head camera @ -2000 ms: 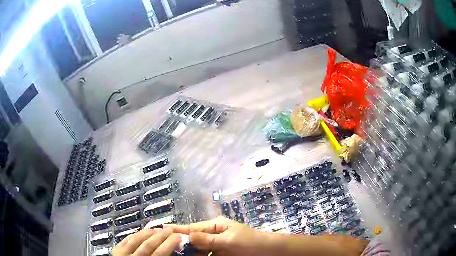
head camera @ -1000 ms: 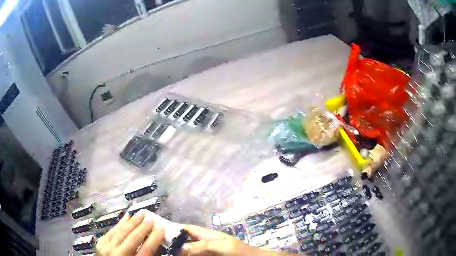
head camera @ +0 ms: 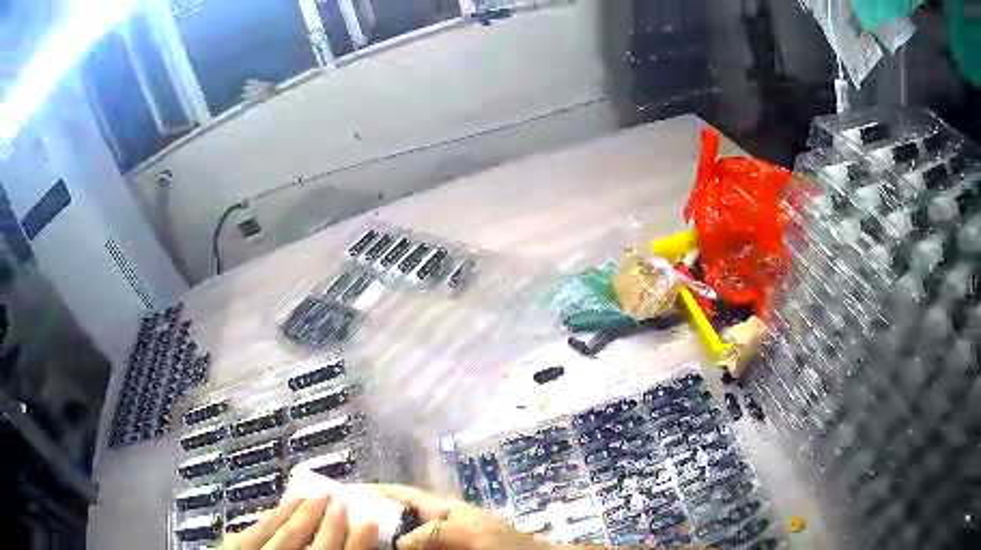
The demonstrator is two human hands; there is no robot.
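My left hand (head camera: pixel 307 524) and my right hand (head camera: pixel 457 518) are close together at the bottom edge, partly cut off. Between them is a white unit (head camera: pixel 371 509) with a black end part (head camera: pixel 407 520) at its right side; my right fingers touch that end. The left tray of black-and-white units (head camera: pixel 256 453) lies just beyond my left hand. The tray of small black parts (head camera: pixel 635 457) lies in dense rows to the right of my right hand.
A part-filled tray (head camera: pixel 403 258) lies farther back, and dark parts (head camera: pixel 159 374) stand at far left. A red bag (head camera: pixel 742 231), yellow bar (head camera: pixel 702 322) and green bag (head camera: pixel 592 299) lie back right. Tall stacked clear trays (head camera: pixel 893 312) stand at right. A loose black part (head camera: pixel 549 375) lies mid-table.
The view has shifted back and forth. Compared with two seconds ago, the white unit with its black end shows more clearly between my hands. Both hands stay together at the bottom.
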